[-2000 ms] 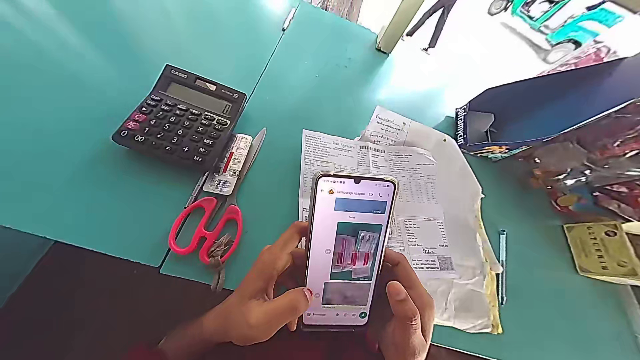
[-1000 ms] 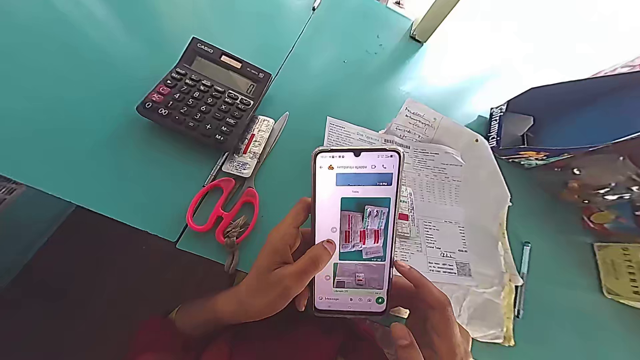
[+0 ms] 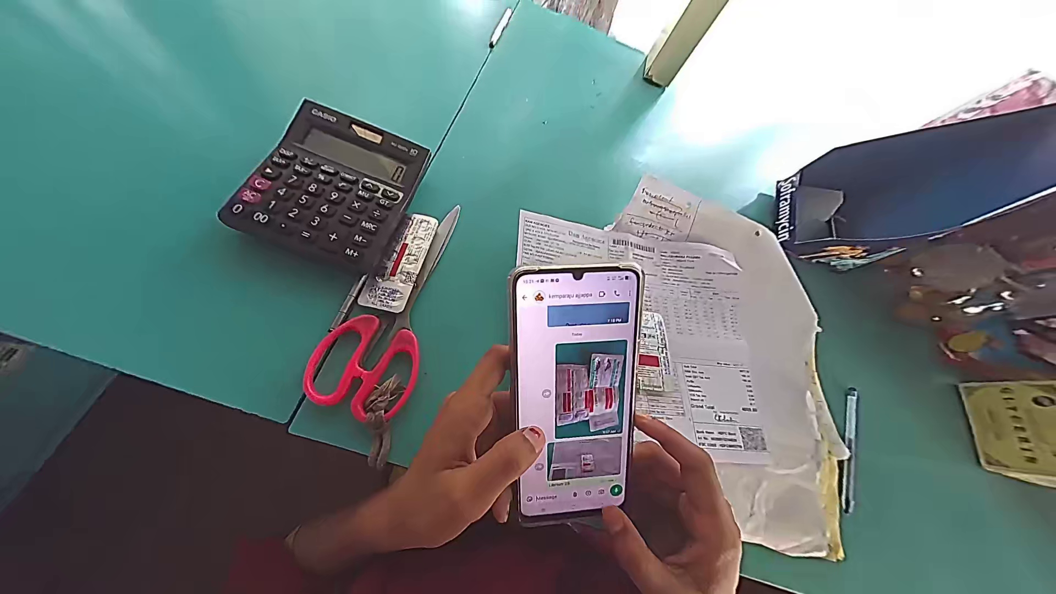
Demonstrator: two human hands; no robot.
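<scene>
A smartphone in a clear case is held upright near the table's front edge, its lit screen showing a chat with photos of medicine strips. My left hand grips its left side, the thumb over the screen's edge. Around the lower right side and corner curls my right hand. Behind the phone lie printed bills on larger sheets, with a tablet strip on them, partly hidden. Scissors with pink handles lie left of the phone, beside a blister strip and a black Casio calculator.
A blue pen lies right of the papers. Farther right are an open dark blue carton, clear plastic packets and a yellow-green box. A post stands at the table's far edge.
The left thumb has moved from low on the screen to its left edge. The chat has scrolled slightly, and a tablet strip behind the phone now shows. The view has shifted.
</scene>
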